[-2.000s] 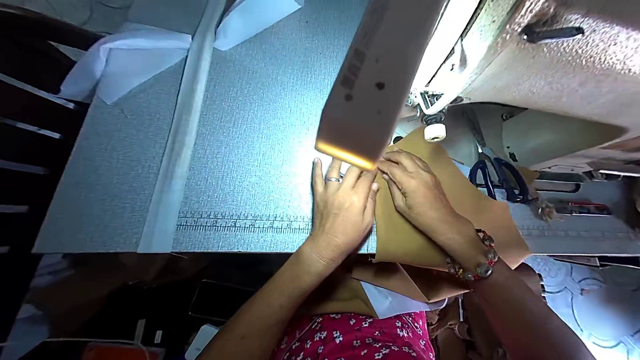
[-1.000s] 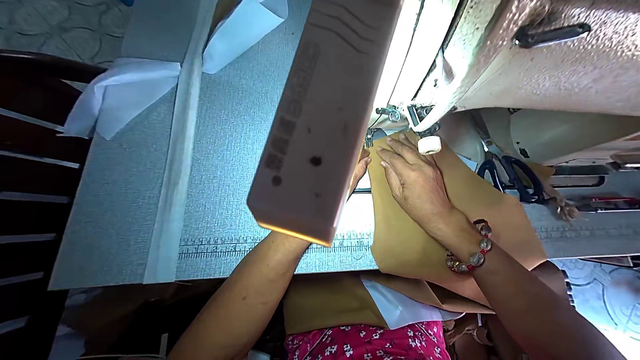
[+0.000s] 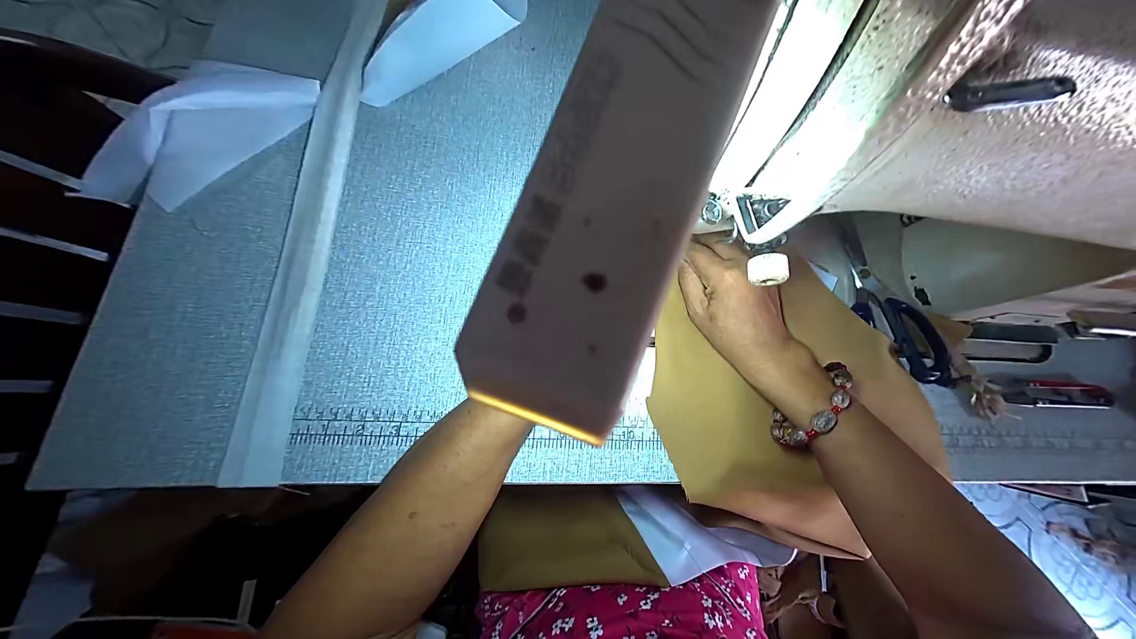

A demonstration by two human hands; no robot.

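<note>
Tan fabric lies on the sewing machine table and hangs over its front edge. On this fabric rests my right hand, palm down, with its fingertips near the presser foot area of the sewing machine. A beaded bracelet circles the right wrist. The lamp-like bar with a glowing end hides my left hand; only the forearm and a bit of the wrist show below it. The needle and the fingertips near it are partly hidden. More tan and white cloth lies over the lap.
Dark-handled scissors lie right of the fabric, with a small red and black tool farther right. White cloth pieces lie at the table's upper left, beside a pale strip. A printed ruler scale runs along the front edge.
Two seconds ago my left hand showed flat beside the fabric; now the bar covers it. The right hand has stayed on the fabric near the machine's needle area. The view has shifted somewhat.
</note>
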